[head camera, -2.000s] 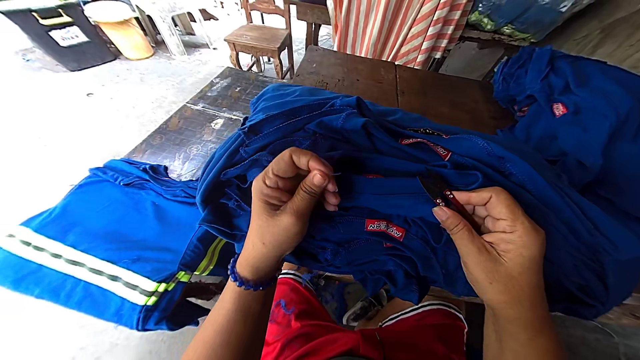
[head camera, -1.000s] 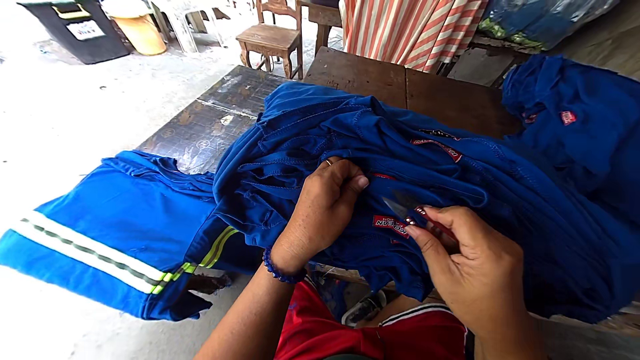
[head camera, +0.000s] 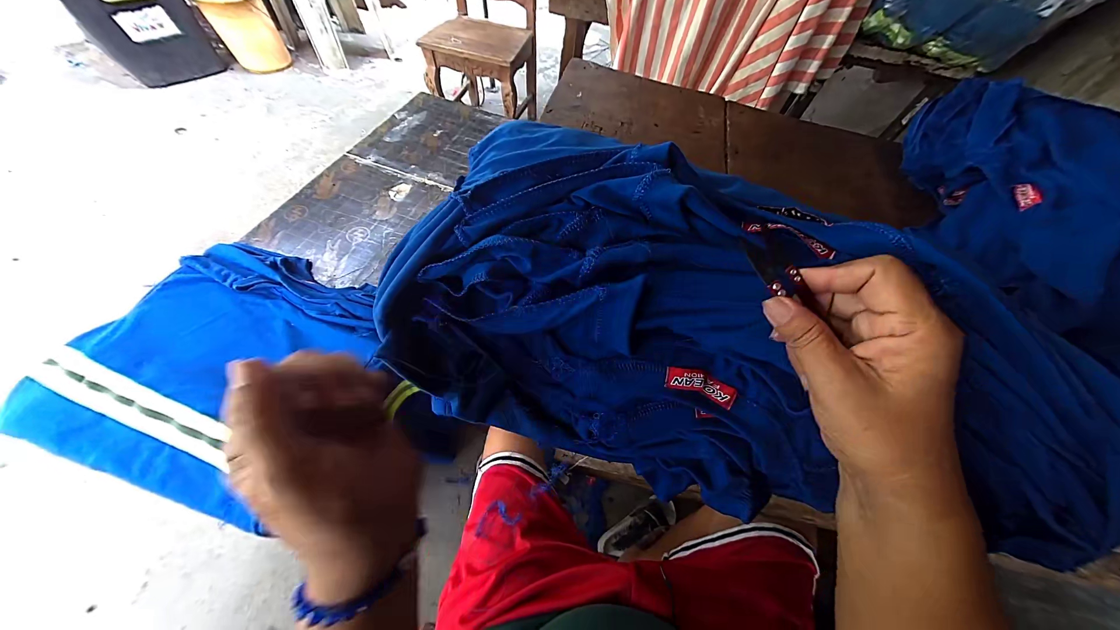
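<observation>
A heap of blue knit garments (head camera: 560, 254) with overlocked seams lies on the table before me. A red woven label (head camera: 700, 388) bearing writing shows near its front edge. My right hand (head camera: 862, 350) holds small dark thread snips (head camera: 774, 271) between thumb and fingers, blades pointing up-left over the cloth. My left hand (head camera: 324, 446), blurred and with fingers curled, is off the heap to the left, in front of a blue garment with a white reflective stripe (head camera: 131, 398). Whether it holds anything cannot be made out.
The dark wooden table (head camera: 647, 114) extends behind the heap. More blue garments (head camera: 1024, 201) lie at right. A wooden chair (head camera: 481, 44), a black bin (head camera: 149, 39) and a striped cloth (head camera: 735, 44) are beyond. Blue thread scraps (head camera: 499, 516) lie on my red shorts.
My left hand has left the heap and moved left toward the striped garment. The snips have moved away from the front label, up and to the right, still in my right hand.
</observation>
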